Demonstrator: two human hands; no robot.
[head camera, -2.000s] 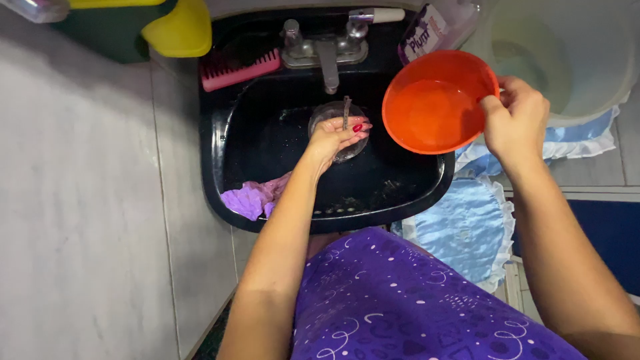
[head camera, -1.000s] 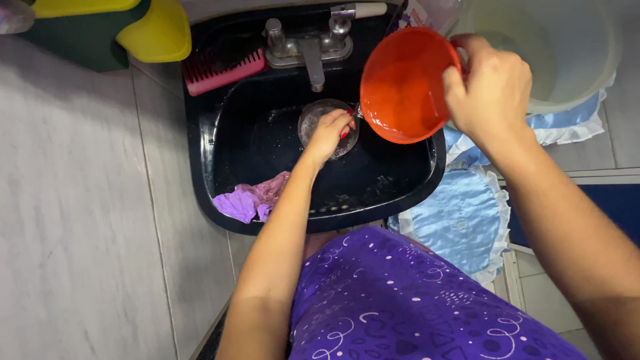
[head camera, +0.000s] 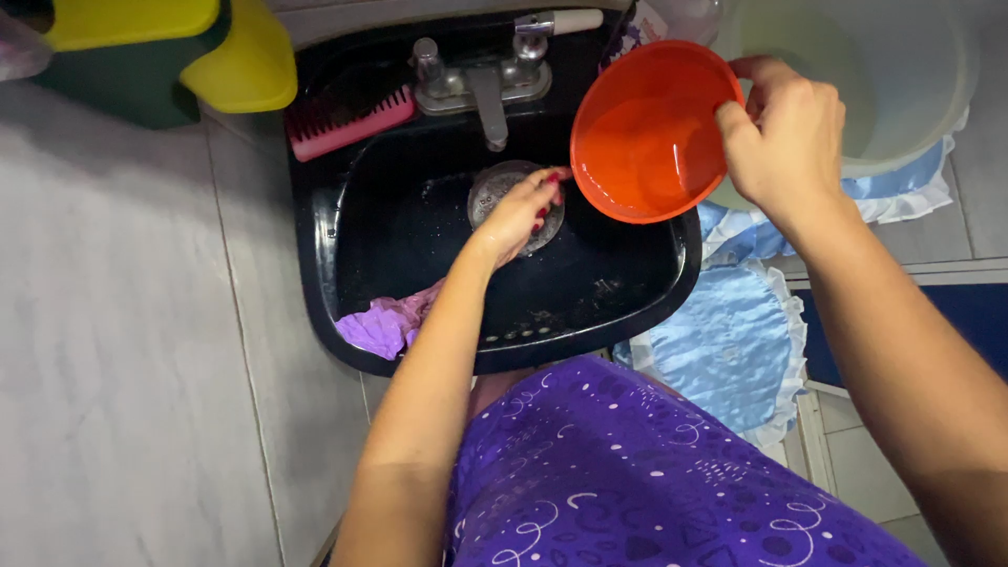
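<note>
My right hand (head camera: 787, 134) grips the rim of an orange plastic bowl (head camera: 646, 134), which is tilted over the right side of the black sink (head camera: 402, 236) and has some water in it. Down in the basin, my left hand (head camera: 528, 206) lies over a round clear container (head camera: 490, 193) below the faucet (head camera: 490, 102). Its fingers are bent and partly hidden, so whether they grip the container cannot be told. A wet purple cloth (head camera: 376, 327) lies crumpled at the basin's lower left, partly behind my left forearm.
A pink wide-toothed comb (head camera: 354, 130) rests on the sink's left rim. Behind the bowl stands a bottle (head camera: 634, 31) bearing writing. A large translucent tub (head camera: 906, 94) is at the right, above light blue frilled covers (head camera: 717, 346). Yellow and dark green containers (head camera: 244, 63) are at upper left.
The small slim object at my left fingers two seconds ago no longer shows. My left hand has turned palm down over the clear container, and the orange bowl has moved up and left, nearer the faucet.
</note>
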